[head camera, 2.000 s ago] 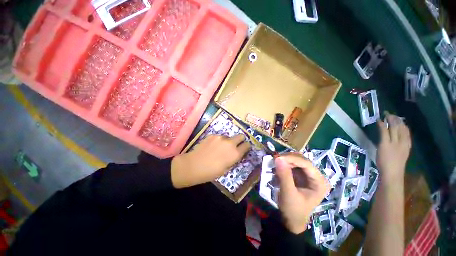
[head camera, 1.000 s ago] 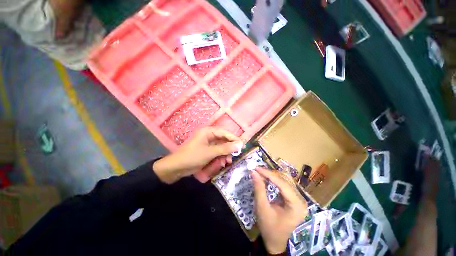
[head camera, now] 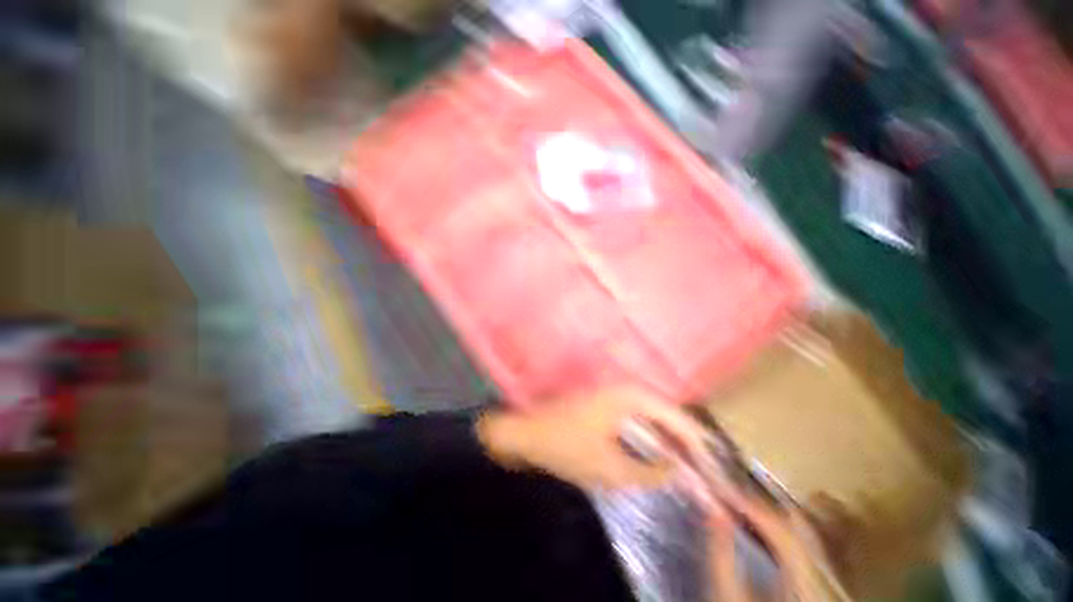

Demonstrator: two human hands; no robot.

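The picture is strongly blurred. My left hand (head camera: 588, 437) is over the near corner of the pink tray and the upper end of the shallow carton. My right hand (head camera: 753, 529) is close beside it over the shallow carton, cut off by the bottom edge. The fingers of both hands come near each other; whether they hold a small part cannot be told. White rings (head camera: 659, 535) show as a pale blur in the shallow carton, partly hidden by my hands.
The pink tray (head camera: 471, 253) lies ahead with a white frame (head camera: 588, 174) across it. The deeper carton (head camera: 824, 417) is at the right. Another white frame (head camera: 877, 202) lies on the green belt (head camera: 788, 194). Another person's arm (head camera: 308, 41) is at the upper left.
The view has swung, so the tray and cartons sit further right and lower. My hands have come closer together over the shallow carton. The frame pile has mostly left the picture.
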